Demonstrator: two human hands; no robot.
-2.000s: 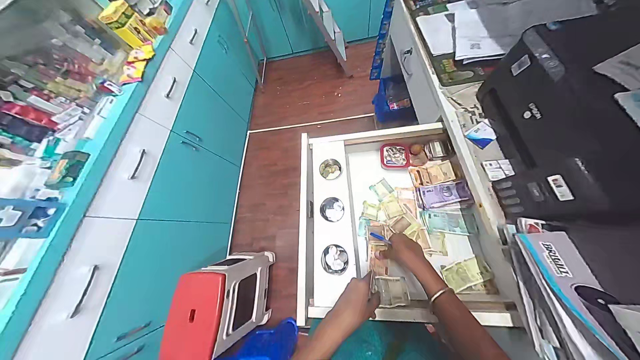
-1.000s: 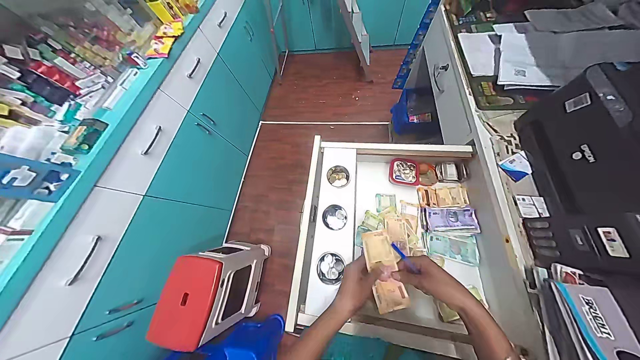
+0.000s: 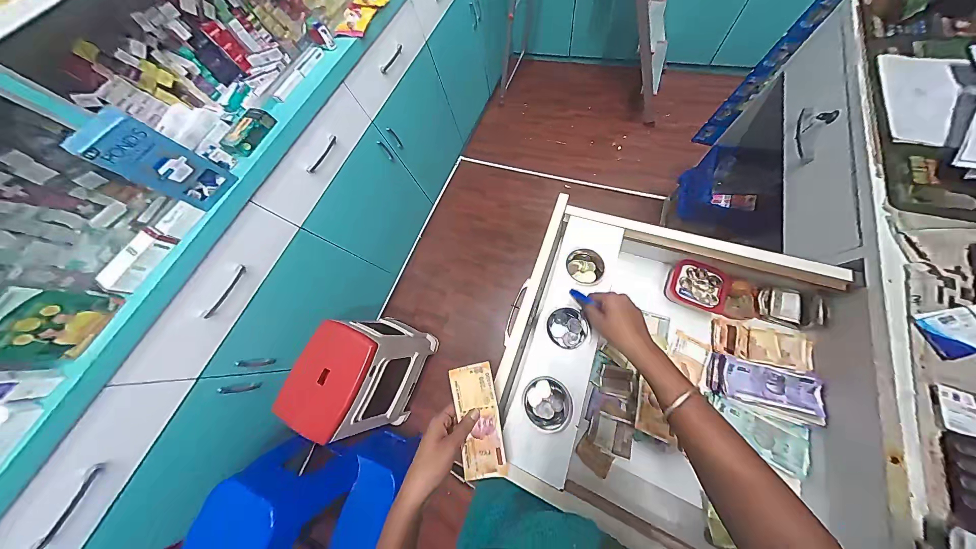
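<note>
My left hand (image 3: 448,441) grips an orange banknote (image 3: 479,419) in front of the open cash drawer (image 3: 610,496). Over the drawer's left side, my right hand (image 3: 614,316) holds a blue pen (image 3: 581,296), partly hidden by the fingers, between two steel coin cups. The upper cup (image 3: 585,267) has yellowish coins; the middle cup (image 3: 567,328) and the lower cup (image 3: 547,404) have silvery coins. Loose banknotes (image 3: 612,435) lie beneath my right forearm. To the right are stacks of orange notes (image 3: 762,343), purple notes (image 3: 770,387) and green notes (image 3: 762,435).
A red tray of coins (image 3: 698,286) sits at the drawer's back. A red-topped step stool (image 3: 328,381) stands on the floor, with blue plastic furniture (image 3: 290,496) in front. Teal cabinets (image 3: 366,198) line the left; a blue bin (image 3: 705,183) is behind the drawer.
The hands, together at the notes one second ago, are now apart. My left hand has moved left with an orange note; my right hand is at the coin cups with the pen. The view has shifted.
</note>
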